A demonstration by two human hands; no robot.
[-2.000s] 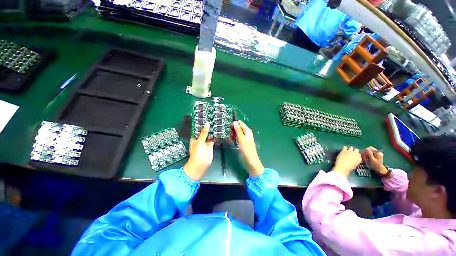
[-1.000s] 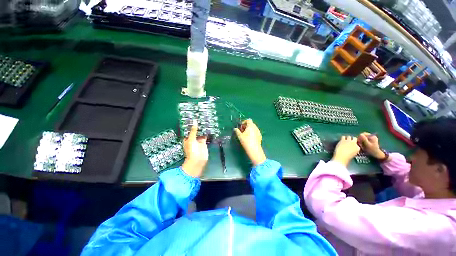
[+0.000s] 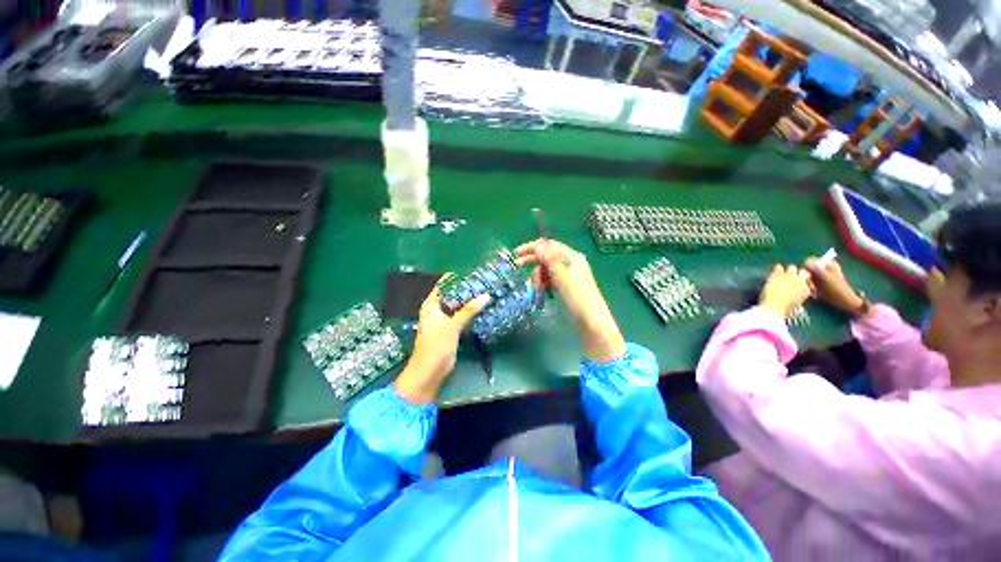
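Note:
A green and silver circuit board panel (image 3: 507,307) is tilted above the bench. My left hand (image 3: 437,335) grips its left edge, thumb on top. My right hand (image 3: 565,274) is at the panel's upper right corner, with a thin dark tool, apparently tweezers (image 3: 540,225), between its fingers. Whether it also touches the panel is hard to tell. A small dark mat (image 3: 409,294) lies left of the panel. A dark pen-like tool (image 3: 487,362) lies below the panel near the bench edge. A loose panel (image 3: 353,349) lies left of my left hand.
A black compartment tray (image 3: 209,285) lies left, with a whitish panel (image 3: 135,380) at its near end. A wrapped post (image 3: 407,176) stands ahead. Panel rows (image 3: 681,226) and a loose panel (image 3: 666,290) lie right, beside a person in pink (image 3: 812,406).
The panel has lifted and tilted from above the mat, uncovering the mat. My right hand has moved up to the panel's corner. The whole view has also shifted.

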